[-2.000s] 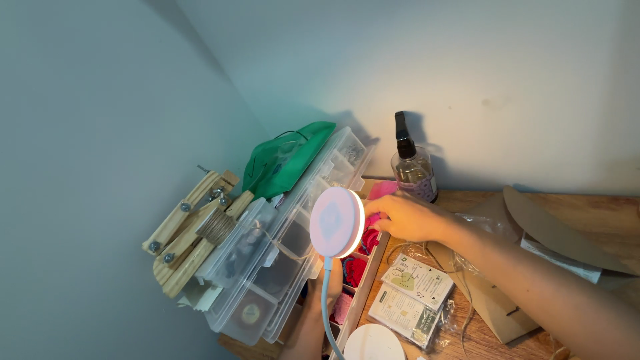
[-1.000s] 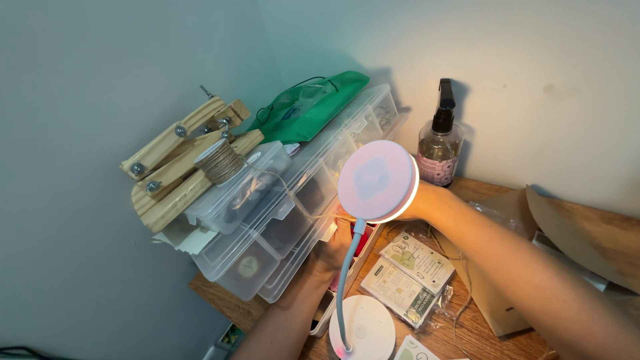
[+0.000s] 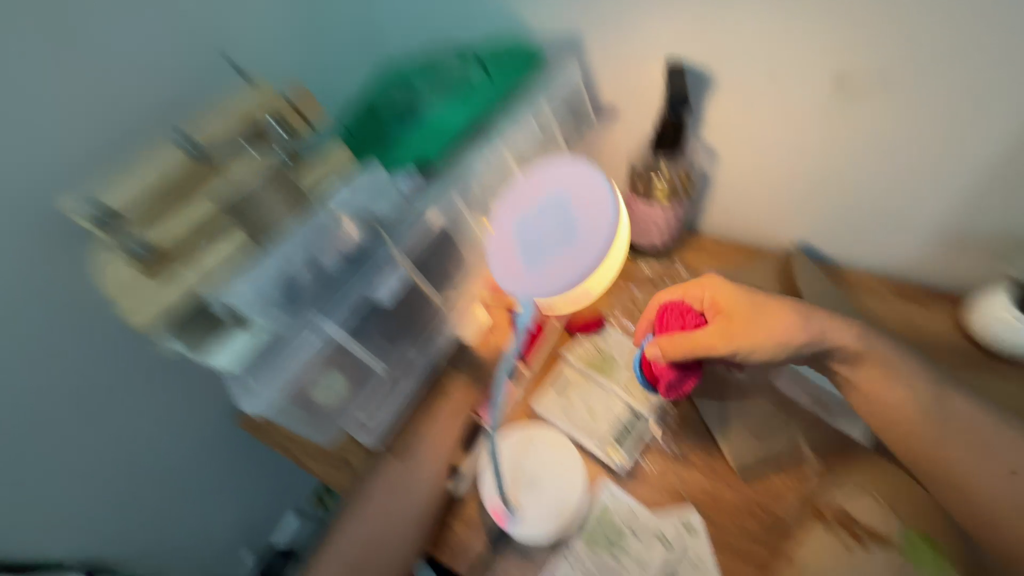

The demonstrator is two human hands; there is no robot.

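My right hand [image 3: 704, 324] holds a bundle of crimson yarn or thread [image 3: 678, 348] with a blue piece at its left side, above the wooden table. My left hand [image 3: 490, 320] is at the organizer boxes, partly hidden behind the lamp's stem; its fingers are blurred, so I cannot tell whether they hold anything. Beside it, red items [image 3: 532, 340] show in a narrow box. The lit round lamp head [image 3: 554, 228] is between the camera and the boxes, and its white base [image 3: 534, 484] rests on the table.
Stacked clear plastic organizers [image 3: 320, 376] stand left, bearing a wooden clamp-like device [image 3: 216, 208] and a green pouch [image 3: 440, 100]. A pump bottle [image 3: 664, 192] stands by the wall. Printed packets [image 3: 596, 396], brown paper [image 3: 752, 424] and a white object [image 3: 996, 320] lie around.
My right hand has come out from behind the lamp head, moving right, and now shows the crimson bundle in its fingers. My left hand remains by the boxes.
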